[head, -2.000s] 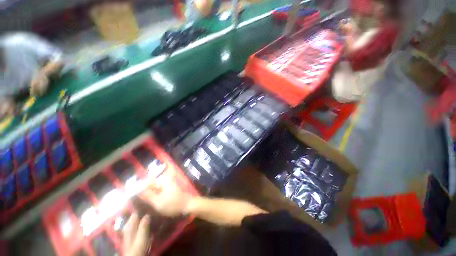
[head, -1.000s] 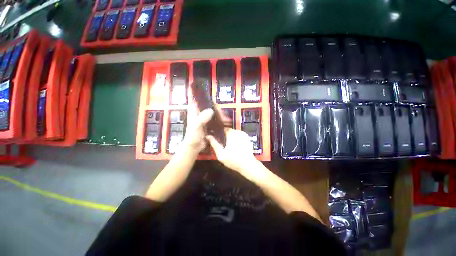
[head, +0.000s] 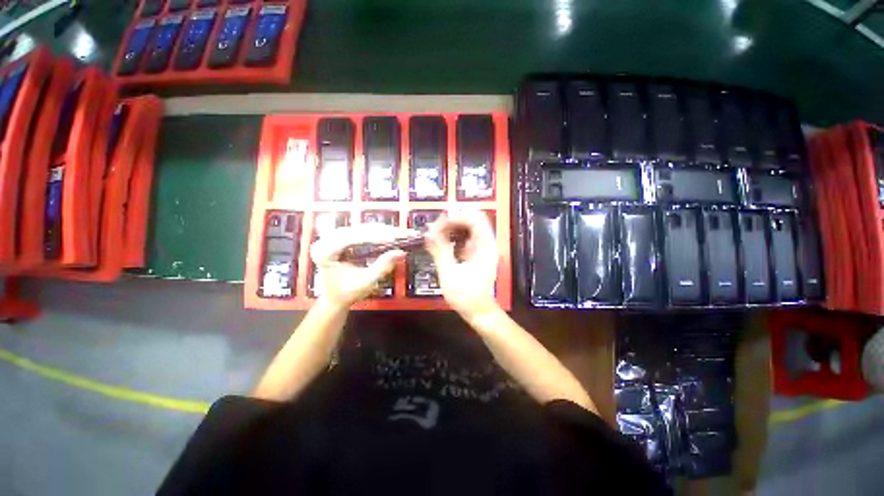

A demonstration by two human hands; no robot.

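Observation:
My left hand and my right hand hold a thin dark phone between them, edge-on and roughly level, above the front row of the red phone tray. My right fingers are at its right end. Whether a back cover is on it I cannot tell. The tray holds black phones back up with pale labels; its back left slot has no phone. My hands partly hide the front row.
The black cover tray with back covers stands on the right. Stacked red trays slant at the left and more at the right. Another red tray lies at the back left. An open carton with shiny dark bundles is below.
The held phone has turned from steeply slanted to nearly level and edge-on. My hands have moved farther apart, one at each end. The view has shifted slightly.

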